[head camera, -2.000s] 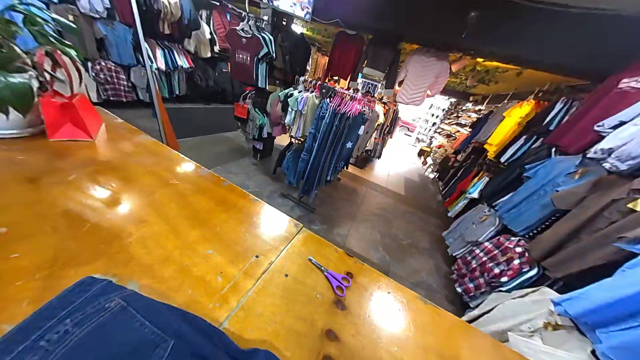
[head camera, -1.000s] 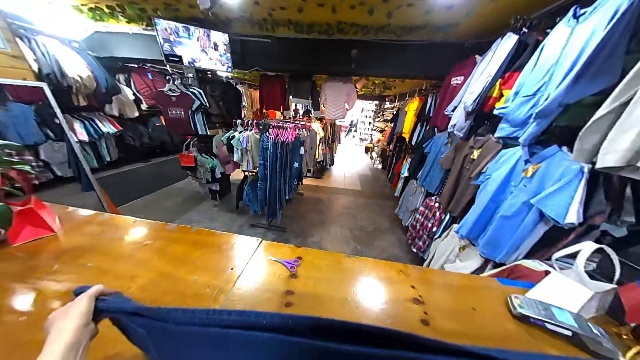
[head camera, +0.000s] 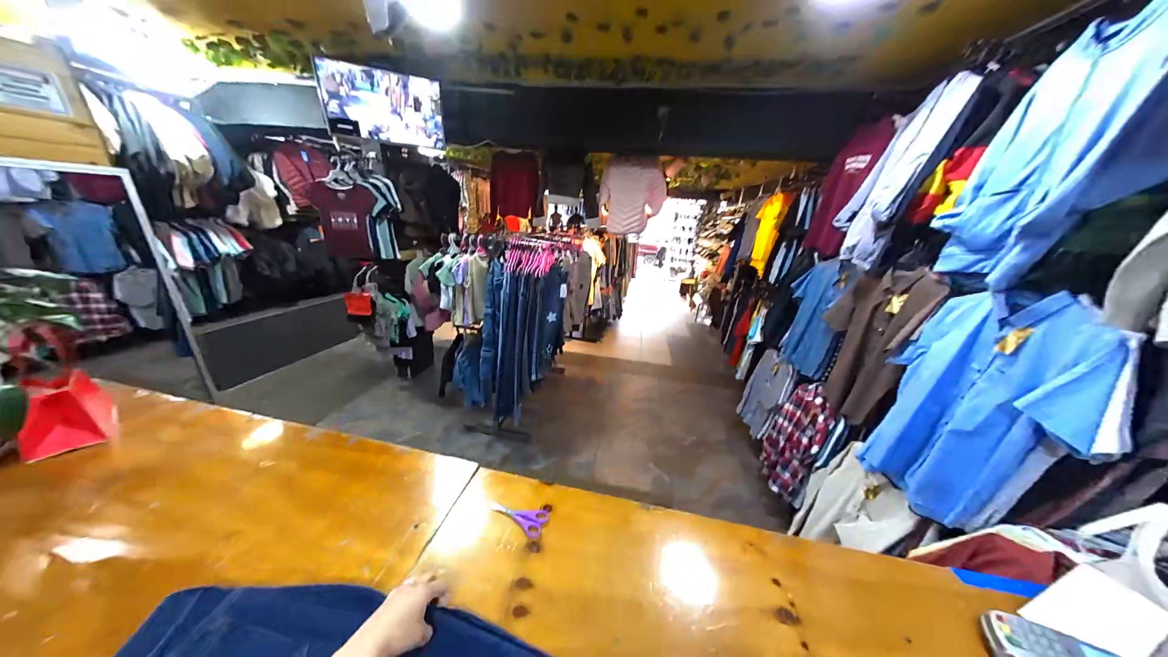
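At the bottom edge of the view, my left hand (head camera: 397, 622) has its fingers curled on the upper edge of a dark blue denim garment (head camera: 265, 620). The garment lies on the varnished wooden counter (head camera: 301, 502), and its lower part is cut off by the frame. Purple-handled scissors (head camera: 525, 520) rest on the counter beyond the hand, slightly to its right, touching nothing but the wood. My right hand is out of view.
A red paper bag (head camera: 64, 415) stands by a plant at the counter's left end. At the right lie a keypad device (head camera: 1036, 634), a white box (head camera: 1100, 607) and cloth items. Past the counter are a jeans rack (head camera: 525, 338), hanging shirts (head camera: 1004, 392), a mirror (head camera: 164, 265) and a wall screen (head camera: 379, 100).
My left hand has moved right along the garment from its left end. The garment, stretched wide across the counter one second ago, now spans less of it. The view has turned since the oldest frame.
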